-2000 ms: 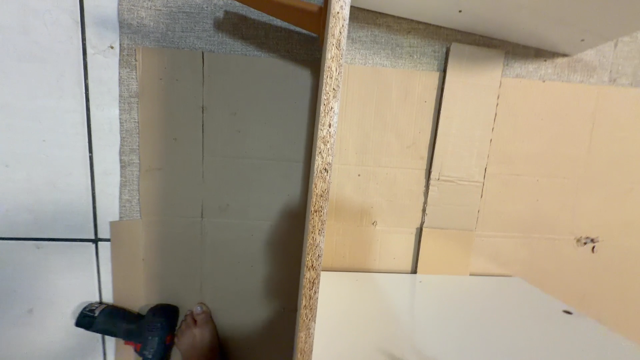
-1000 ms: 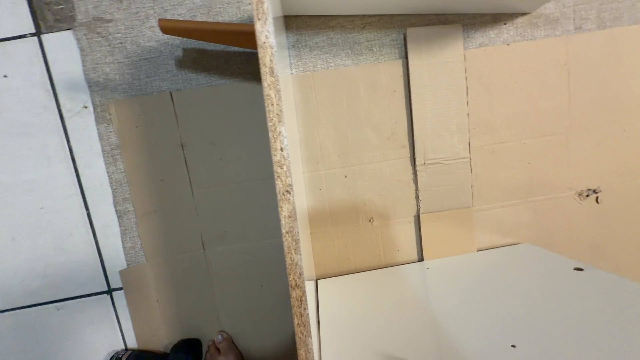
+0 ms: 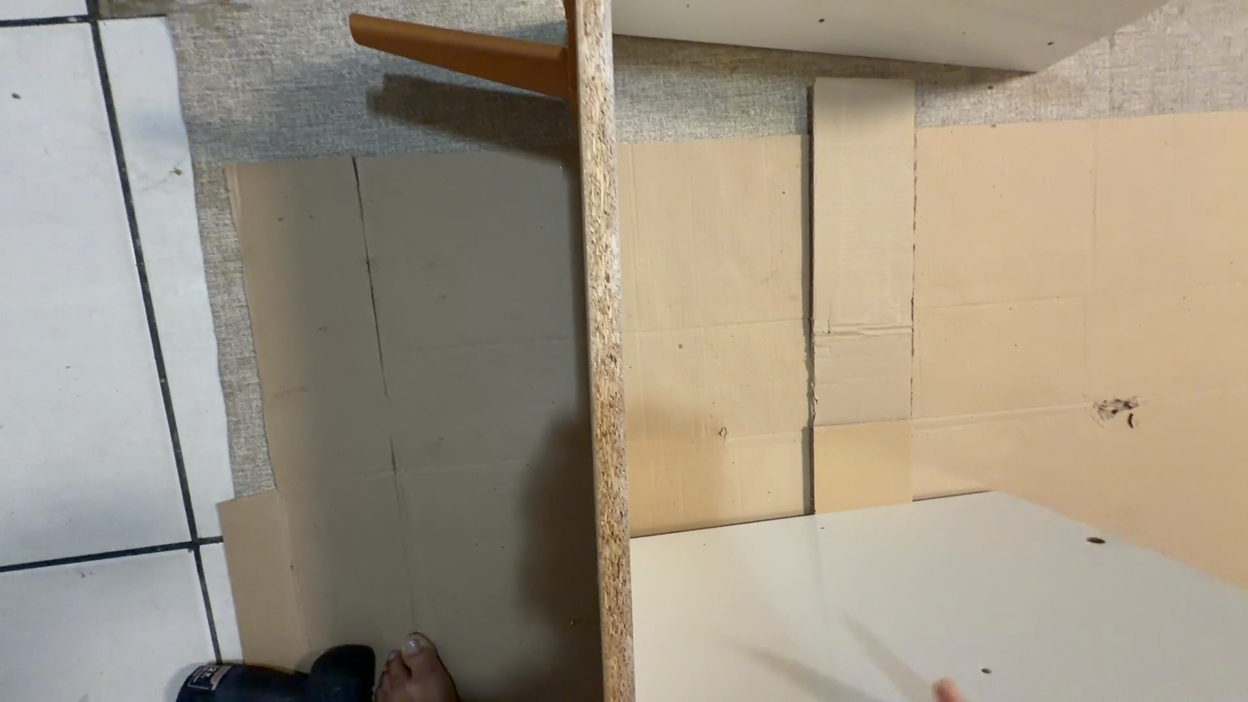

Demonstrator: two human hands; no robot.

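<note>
At the bottom edge, right of centre, only a fingertip of my right hand (image 3: pixel 946 690) shows over a white panel (image 3: pixel 829 595) with small holes. The rest of that hand is hidden, so I cannot tell whether it holds anything. My left hand is out of view. An upright board with a raw particleboard edge (image 3: pixel 604 341) runs down the middle, beside the white panel. Another white panel (image 3: pixel 858 24) is at the top right. An orange-brown furniture leg (image 3: pixel 458 51) sticks out leftward from the upright board.
Flattened cardboard (image 3: pixel 468 292) lies on a grey woven mat (image 3: pixel 273 88), with a narrow cardboard strip (image 3: pixel 863 214) to the right of the board. White floor tiles (image 3: pixel 68 292) are at the left. A dark power tool (image 3: pixel 273 682) lies by a bare foot (image 3: pixel 414 671) at the bottom left.
A fingertip has come into view at the bottom edge, over the lower white panel. The view has shifted, showing more of the orange-brown leg than two seconds ago.
</note>
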